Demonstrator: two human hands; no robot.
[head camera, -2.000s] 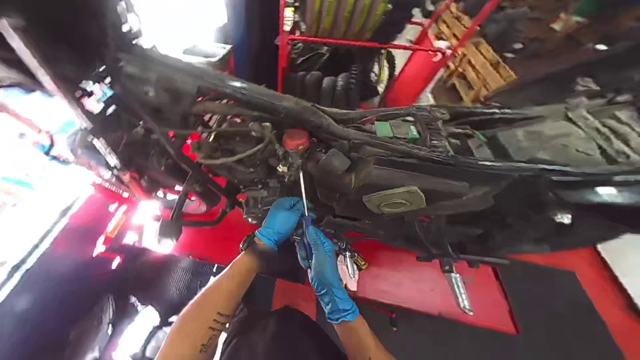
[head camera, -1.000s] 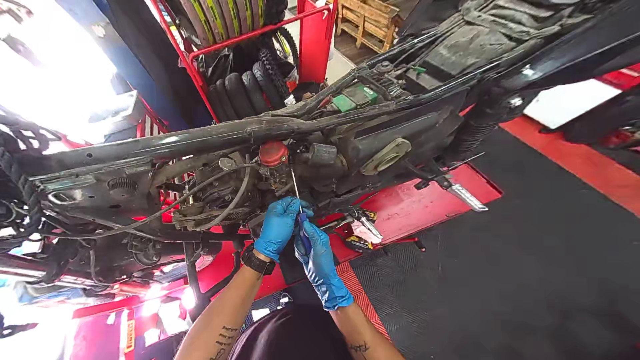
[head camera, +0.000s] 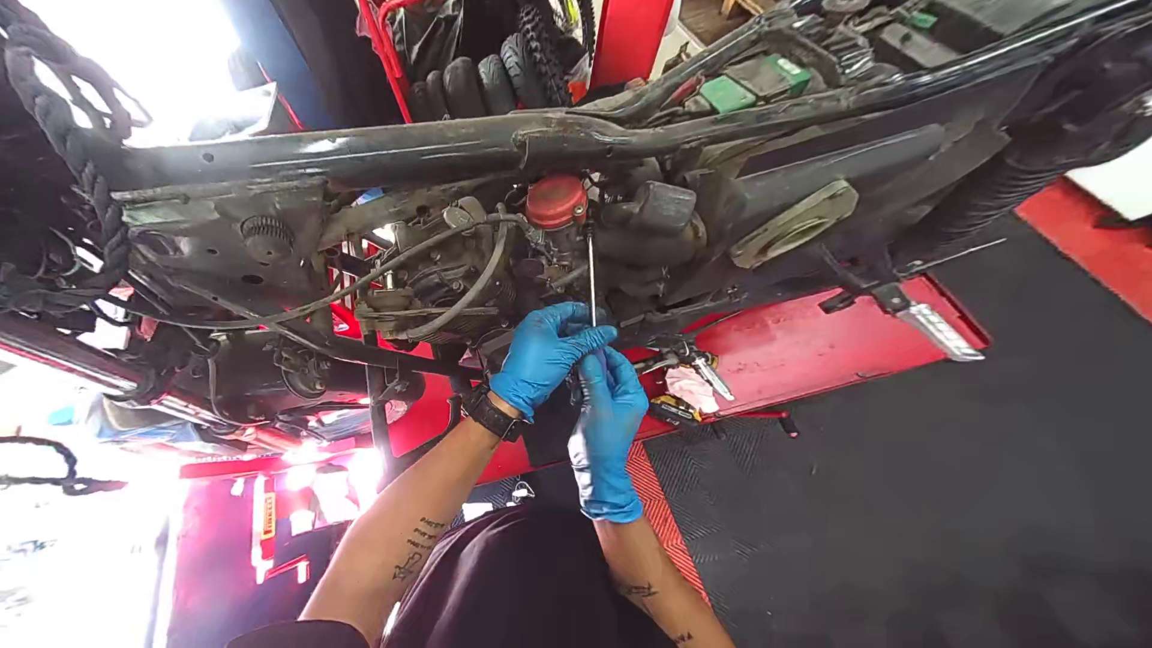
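My left hand (head camera: 547, 358), in a blue glove, pinches the lower shaft of a screwdriver (head camera: 592, 279) between thumb and fingers. Below and to the right, my right hand (head camera: 609, 432), also gloved in blue, is closed around its handle, which is mostly hidden. The thin metal shaft points up to the carburetor (head camera: 560, 243), just right of its round red cap (head camera: 555, 201); the tip's exact seat is too small to tell. The carburetor sits under the frame tube (head camera: 378, 148) of a stripped motorcycle, with the engine (head camera: 445, 270) to its left.
A footpeg (head camera: 940, 331) juts out at the right. On the red lift platform (head camera: 810, 346) lie a pink rag (head camera: 691, 389) and a black and yellow tool (head camera: 675, 409). Hoses and cables (head camera: 351, 292) cross the engine. Tires (head camera: 477, 85) stand in a red rack behind the frame.
Both hands stay at the screwdriver below the red-capped carburetor. The view has shifted and turned markedly since two seconds ago.
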